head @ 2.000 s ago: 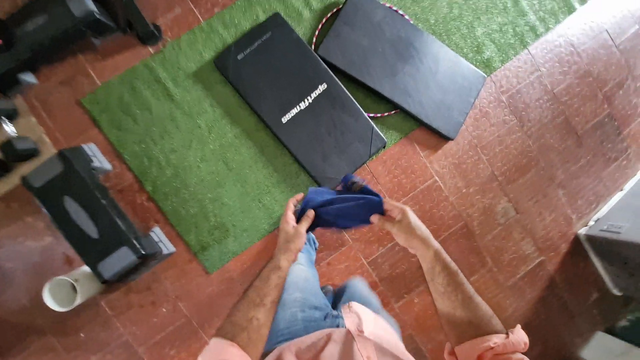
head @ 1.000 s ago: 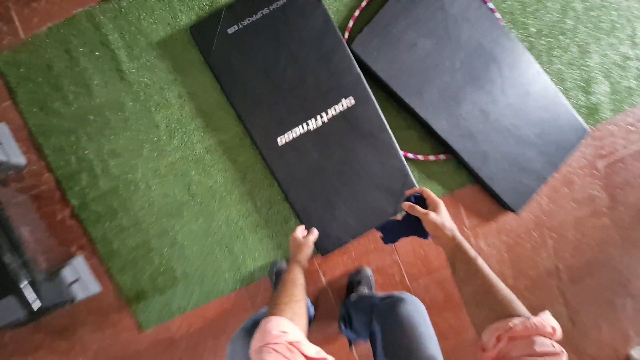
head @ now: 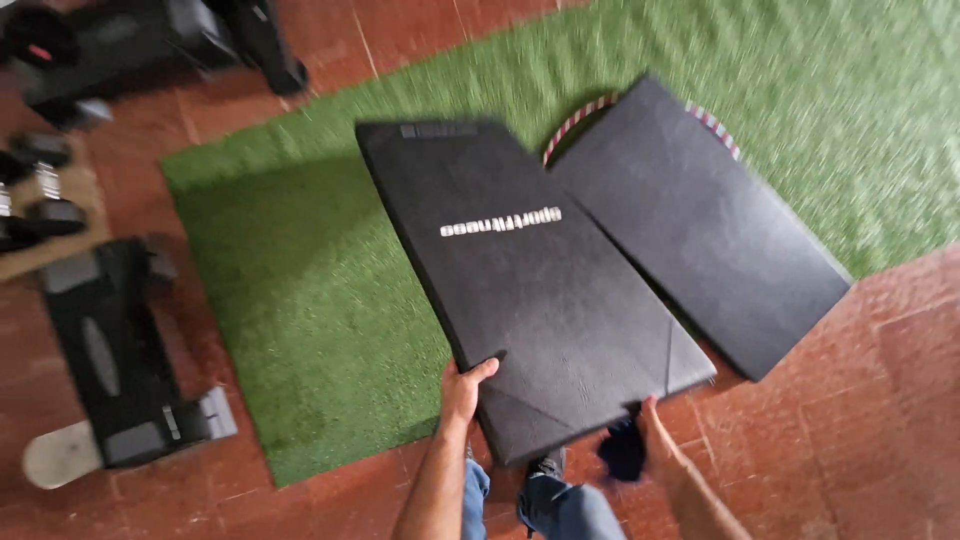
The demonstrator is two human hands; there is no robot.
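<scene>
A black Sportfitness exercise mat [head: 525,300] is tilted up off the floor between my hands. My left hand [head: 465,390] grips its left edge near the lower corner, thumb on top. At the near edge, my right hand [head: 656,431] holds the mat, its fingers partly hidden beneath. A dark blue cloth [head: 624,450] hangs beside my right hand, below the mat's edge. To the right lies a second black mat [head: 705,225], over a striped hoop [head: 577,124] that shows around its far end.
Green artificial turf [head: 300,315] covers part of the red tile floor [head: 862,420]. An aerobic step [head: 112,360] and a white cylindrical object [head: 64,454] stand at left, near dumbbells [head: 52,195]. More black gym equipment [head: 135,45] is at the upper left. My shoe [head: 547,461] shows under the mat.
Two seconds ago both hands held the blue cloth above the lying mat. Now both hands hold the mat, which has been lifted, and the cloth hangs by my right hand.
</scene>
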